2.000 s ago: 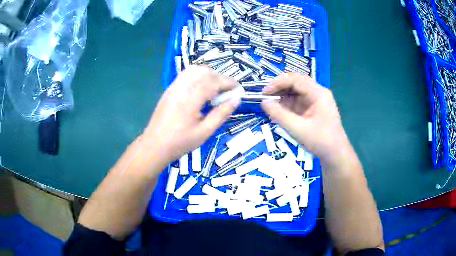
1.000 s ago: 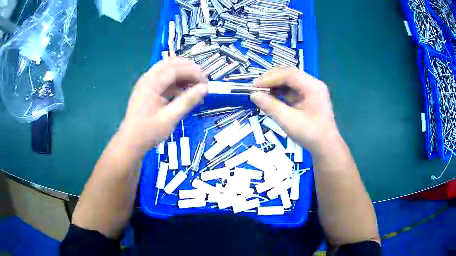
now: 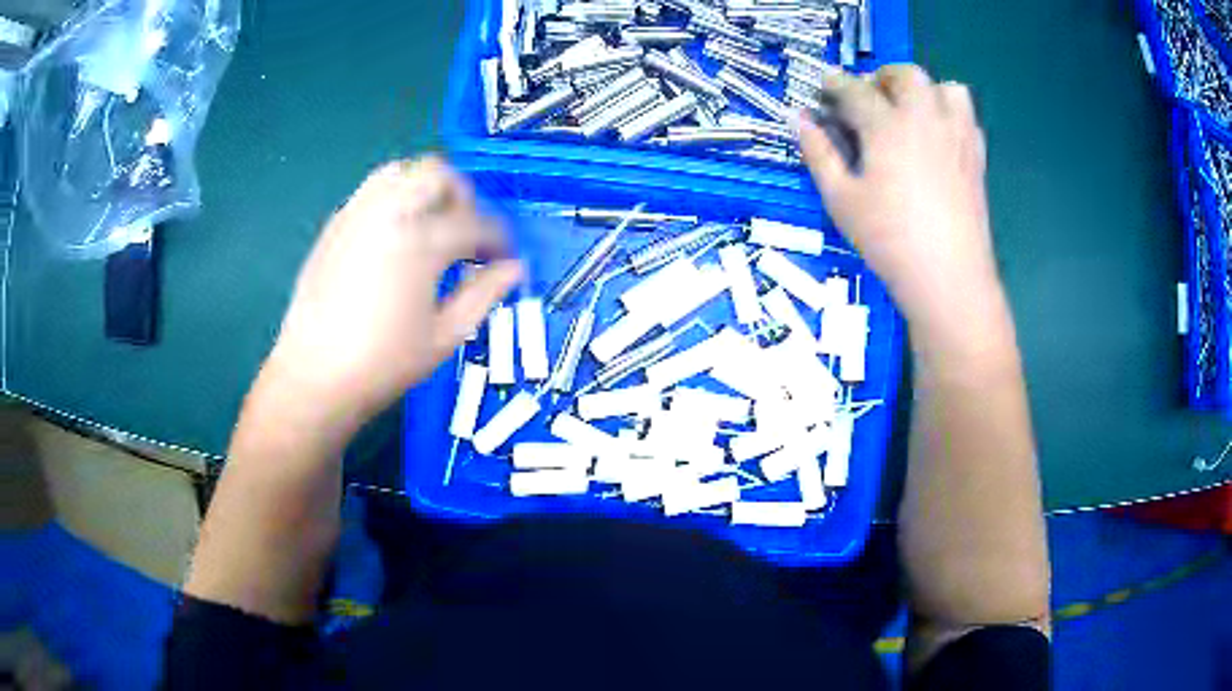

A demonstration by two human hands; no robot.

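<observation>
My left hand (image 3: 392,284) is over the left rim of the near blue tray (image 3: 635,520). It is slightly blurred, with thumb and fingers apart and nothing visible between them. My right hand (image 3: 912,176) is at the right side of the far blue tray (image 3: 466,108), its fingertips at the silver metal sleeves (image 3: 676,115); whether it grips one is hidden. The near tray holds white stemmed pieces (image 3: 662,290), thin rods projecting from some, and a few joined silver-and-white pieces (image 3: 574,354) at its left and back.
A clear poly bag (image 3: 101,149) lies at the left on the dark-green table (image 3: 318,95), over the end of a black strap-like item (image 3: 131,290). Stock trays (image 3: 1202,257) full of thin parts stand at the far right. The table's curved front edge runs by the near tray.
The hands have parted from the silver-and-white piece held between them, which no longer shows there. My right hand has moved up and right, my left a little left. The view has shifted.
</observation>
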